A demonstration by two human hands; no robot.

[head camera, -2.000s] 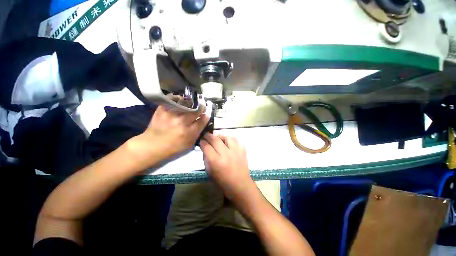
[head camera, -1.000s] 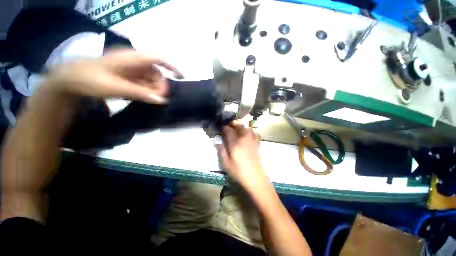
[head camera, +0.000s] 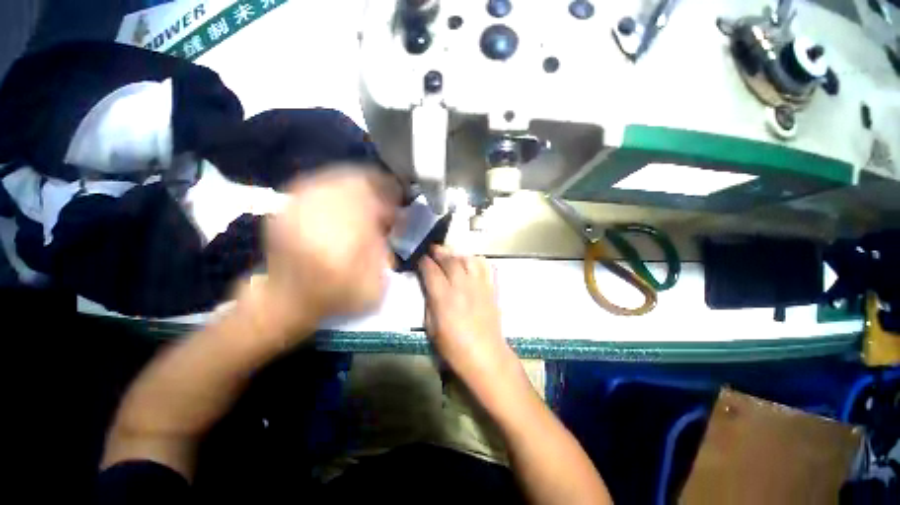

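The black garment with white panels lies on the white table at the left. One dark tube of it runs right to the sewing machine. Its end, with a small grey-white piece, lies just left of and in front of the needle area. My left hand is blurred over this end; its fingertips are hidden, so its grip cannot be told. My right hand holds the black edge of the end between thumb and fingers.
Scissors with orange and green handles lie right of the needle area. A flat black pad lies further right, near a yellow tray. A brown board is below the table's green edge.
My left hand has come back right and down from the garment's raised tube to the end by the needle. My right hand has stayed by the machine. The view has shifted.
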